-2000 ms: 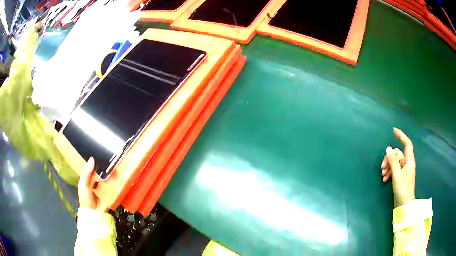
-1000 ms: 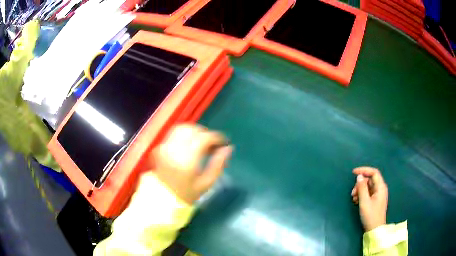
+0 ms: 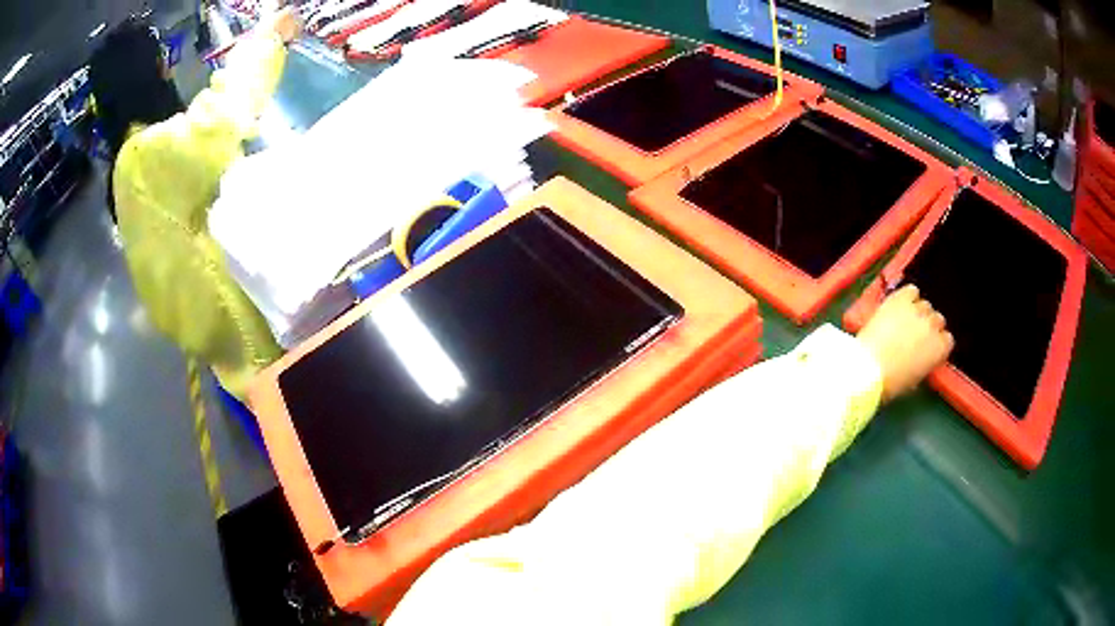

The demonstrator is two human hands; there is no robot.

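Note:
A glossy black laptop screen [image 3: 526,330] lies in the top orange foam tray [image 3: 721,312] of a stack in front of me. Thin wires run along its near long edge. My left hand [image 3: 907,342] reaches across to the left edge of another orange tray [image 3: 1033,428], which holds a second black screen [image 3: 997,294]. The fingers are curled at the tray border beside the screen's corner. Whether they grip the border is hidden. My right hand is not in view.
Two more trays with screens [image 3: 807,190] [image 3: 673,100] lie behind. A blue tape dispenser [image 3: 459,220] and white sheets [image 3: 355,171] are beside the stack. A blue-and-white box [image 3: 819,43] and blue parts bin [image 3: 948,92] stand at the back. Another person's yellow-green sleeve [image 3: 177,232] is left.
My left hand has left the stack's edge and moved right to the far tray. My right hand has gone out of view. The view has shifted, showing more of the bench's back.

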